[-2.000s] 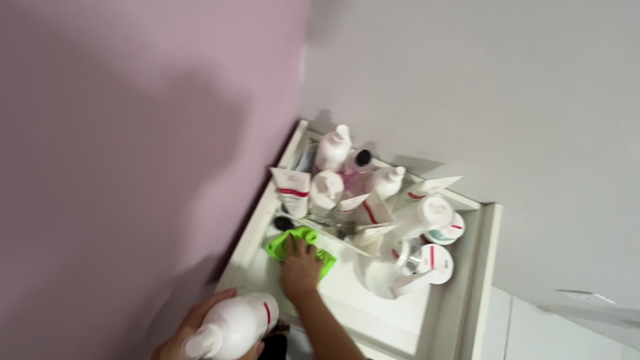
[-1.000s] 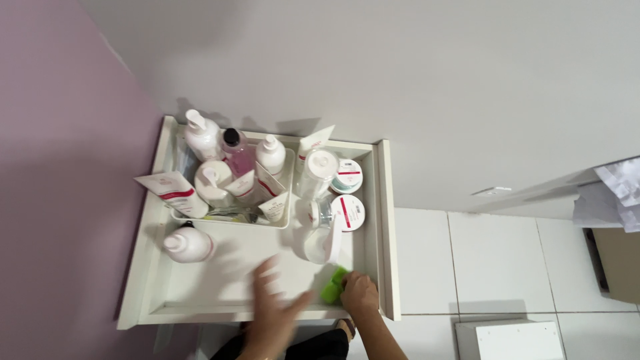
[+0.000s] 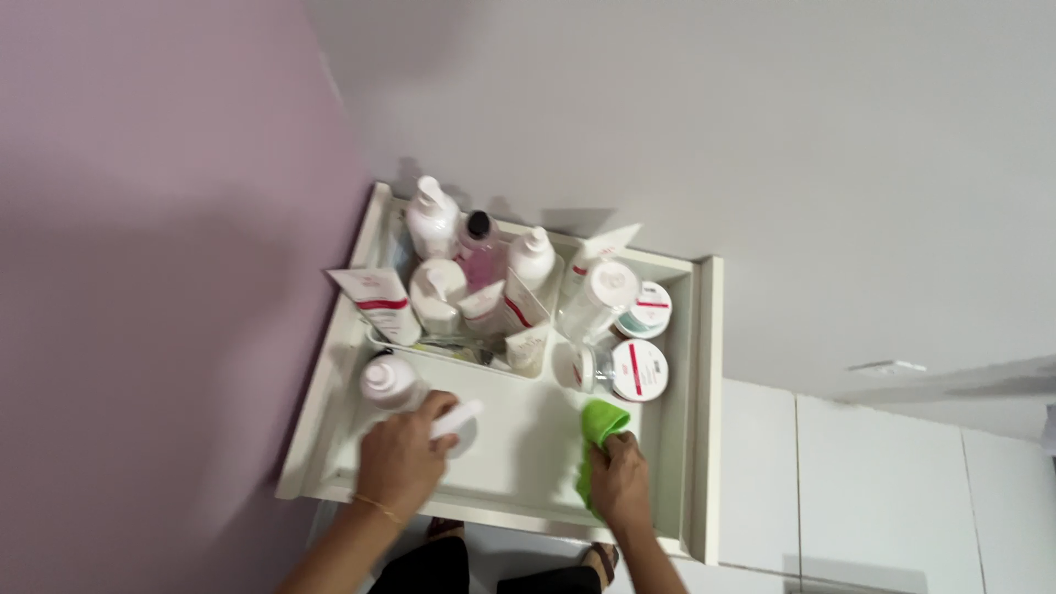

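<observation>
My left hand grips a small white item, perhaps a tube or jar, over the left part of a white tray-like top with raised edges. Just behind that hand stands a white pump bottle. At the right, my right hand holds a bunched green cloth over the tray floor. White-lidded jars with red stripes lie behind the cloth, beside a clear container with a white lid.
A white bin at the back holds pump bottles, tubes and a pink bottle with a black cap. A mauve wall borders the left, a grey wall the back. White floor tiles show at right.
My left hand, blurred and apparently empty one second ago, now holds a small white item. Two seconds ago it held a pump bottle, which stood at the tray's left one second ago.
</observation>
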